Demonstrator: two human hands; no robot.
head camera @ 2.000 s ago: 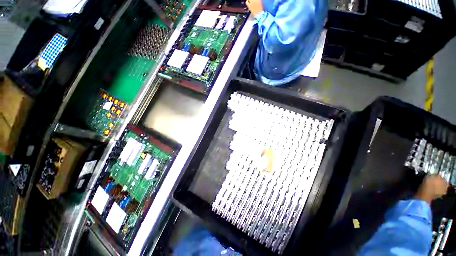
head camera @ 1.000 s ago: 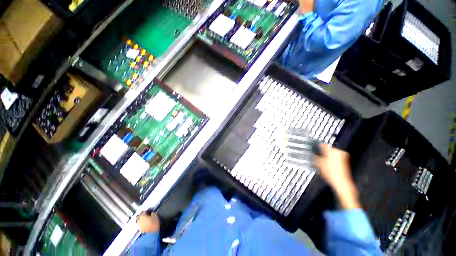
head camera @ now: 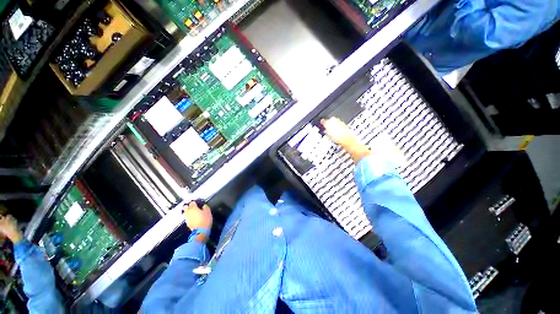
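My right hand (head camera: 341, 135) reaches over the left part of the large black tray (head camera: 454, 122), its dark-tipped fingers closed at a group of silver heatsinks (head camera: 310, 146). That group lies at the tray's left side, beside dense rows of heatsinks (head camera: 399, 116). My left hand (head camera: 198, 216) is at the front rail of the line, fingers curled and dark at the tips; whether it holds anything is hidden. A green circuit board (head camera: 224, 92) with white blocks and blue parts lies in its carrier in front of me.
A brown box of black capacitors (head camera: 92, 46) stands behind the line. Another board (head camera: 86, 233) is at lower left, near another person's hand (head camera: 9, 227). A blue-sleeved person (head camera: 491, 30) is at upper right. A second black bin (head camera: 491, 227) holds a few silver pieces.
My right hand has carried silver heatsinks from the far right bin across to the big tray's left side. The view has shifted; my left hand stays at the rail.
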